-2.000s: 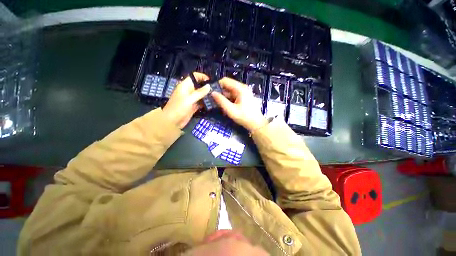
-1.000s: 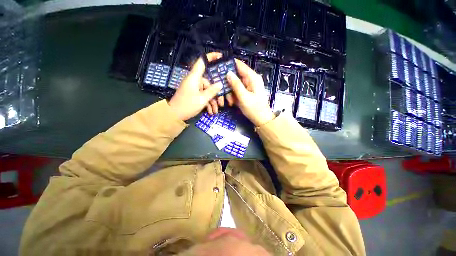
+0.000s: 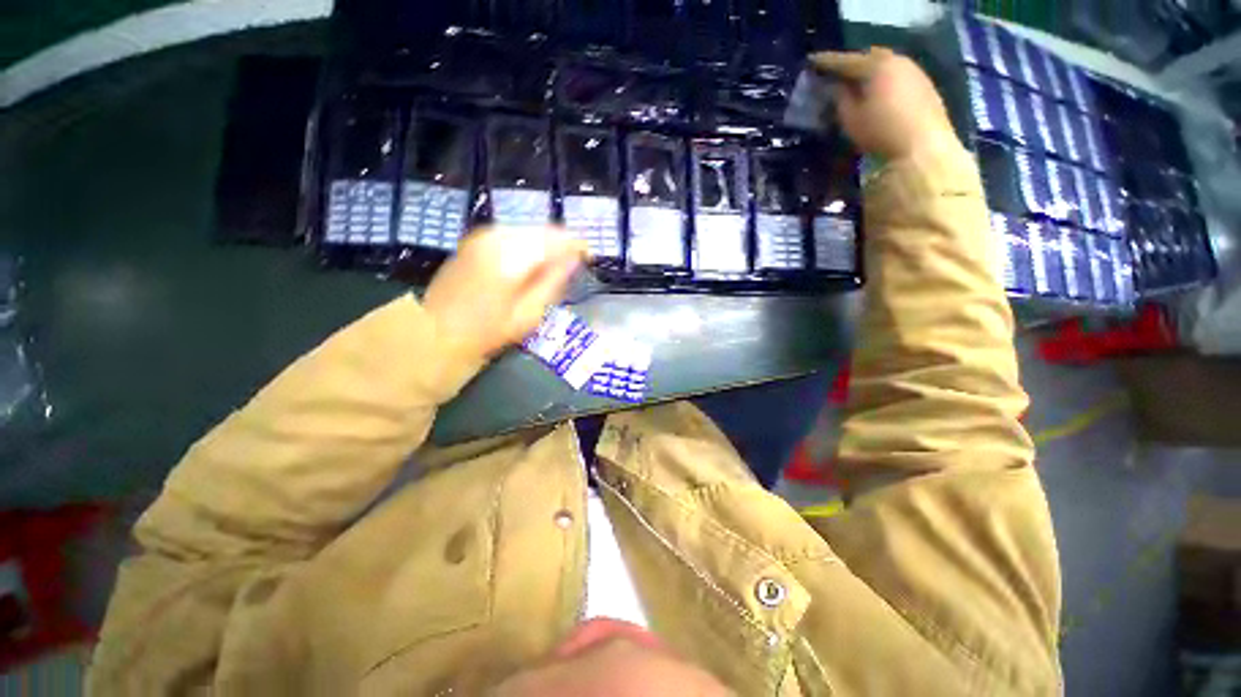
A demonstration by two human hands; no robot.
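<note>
The black housing tray (image 3: pixel 572 282) lies in front of me. Its front row holds black front housings with pale keypads (image 3: pixel 591 226) in their lower ends. My right hand (image 3: pixel 882 102) is over the tray's back right part, its fingers around a small tilted grey piece (image 3: pixel 811 101) that looks like part of a front housing. My left hand (image 3: pixel 501 279) is blurred, at the tray's front edge, beside the loose keypad pile (image 3: pixel 599 361). Its fingers are bent. I cannot tell if it holds anything.
The keypad tray (image 3: pixel 1041 177) with blue-white stacks stands at the right, with a dark tray (image 3: pixel 1154 191) beyond it. A black phone-like piece (image 3: pixel 266 150) lies left of the housing tray. A pale rail (image 3: pixel 150 52) runs behind the bench. Red stool parts show below the bench.
My hands have parted. The housing with keypad they held together has left them. My right hand has moved to the back right, my left hand slightly down and left. The view has shifted.
</note>
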